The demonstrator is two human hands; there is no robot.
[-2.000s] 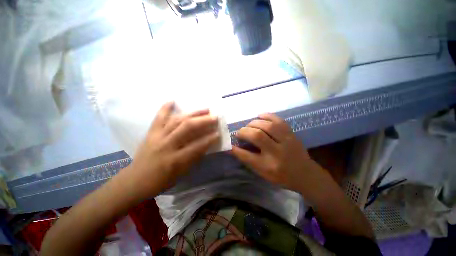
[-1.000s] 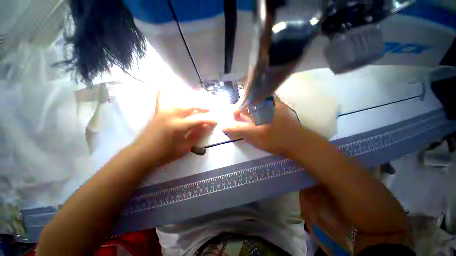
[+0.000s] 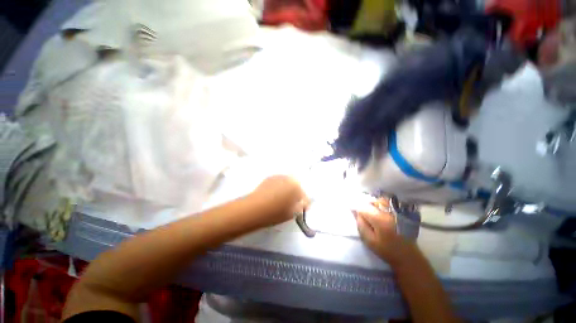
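Note:
The white sewing machine head (image 3: pixel 423 148) with its blue stripe stands right of centre, a shaggy dark blue bunch (image 3: pixel 391 104) at its left end. My left hand (image 3: pixel 284 197) lies on the bed left of the needle area, its fingers lost in glare. My right hand (image 3: pixel 377 226) is just below the head, beside the grey ribbed cylinder (image 3: pixel 407 222), fingertips also in glare. White fabric (image 3: pixel 278 94) spreads behind my left hand, overexposed. The needle, the presser foot and any small piece between my hands cannot be made out.
A large pile of cream-white cloth (image 3: pixel 120 126) covers the table's left. The ruler edge (image 3: pixel 303 276) runs along the front. A dark curved slide plate end (image 3: pixel 305 224) is beside my left hand. Pale pieces (image 3: pixel 436 243) lie right of my right hand. A red basket (image 3: pixel 44 284) is at lower left.
The view has swung left, so the machine head shows farther right and more of the cloth pile is visible. My hands went from the table edge to the needle area and remain near it.

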